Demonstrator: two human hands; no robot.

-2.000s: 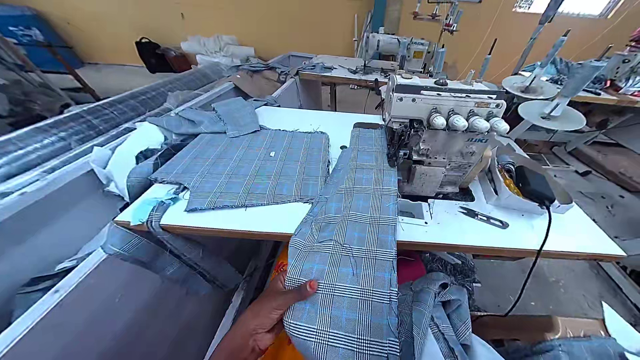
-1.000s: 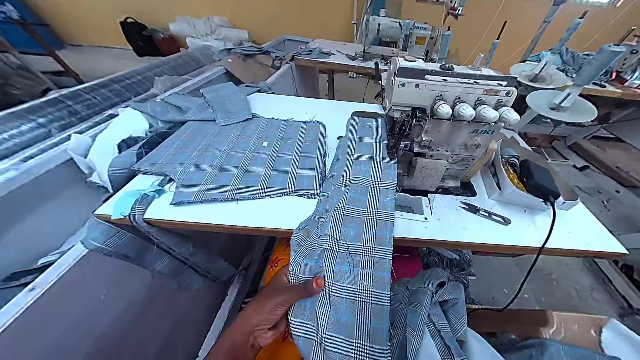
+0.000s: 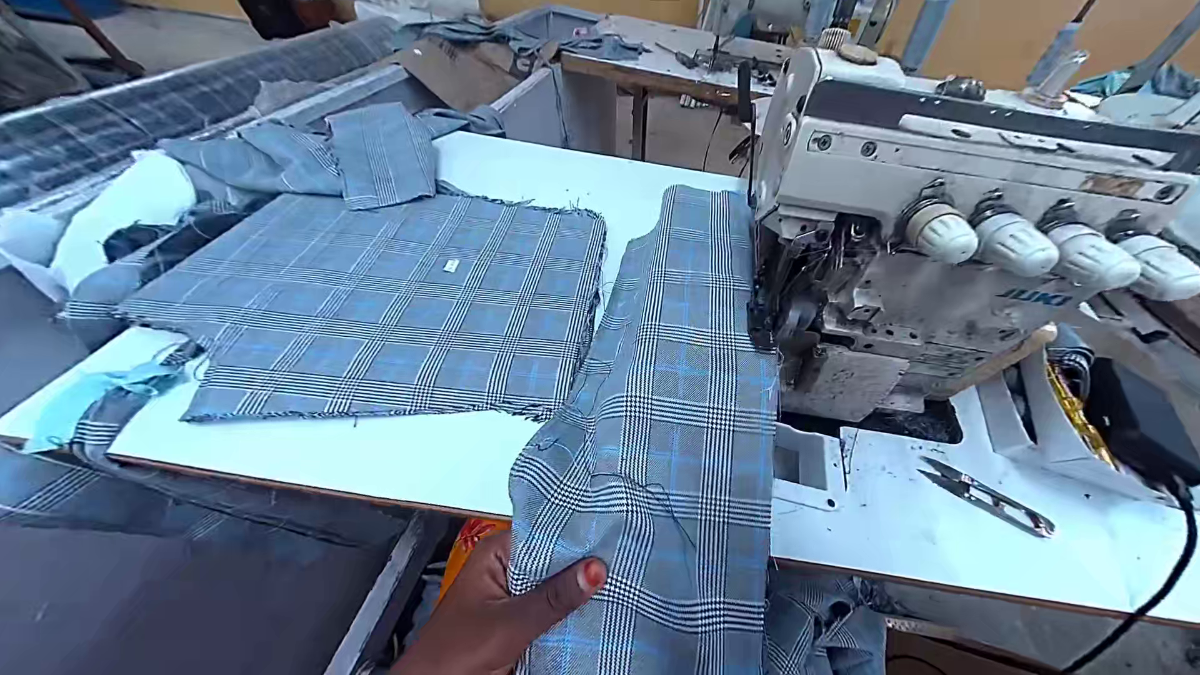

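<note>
My left hand (image 3: 511, 600) grips the lower left edge of a long grey plaid fabric piece (image 3: 684, 403), thumb on top. The piece runs from below the table's front edge up along the left side of a Juki overlock sewing machine (image 3: 919, 216), its right edge at the presser area. A wider plaid fabric piece (image 3: 403, 300), bearing a small white tag, lies flat on the white table (image 3: 375, 459) to the left. My right hand is not in view.
Thread snips (image 3: 989, 497) lie right of the machine, near a white box (image 3: 1069, 441) with a black device and cable. Fabric scraps (image 3: 384, 155) sit at the table's back left. A teal scrap (image 3: 103, 398) lies at the left edge. More plaid cloth hangs below the table.
The view has moved nearer to the machine and table. My left hand keeps its hold on the long fabric piece, which lies much as before.
</note>
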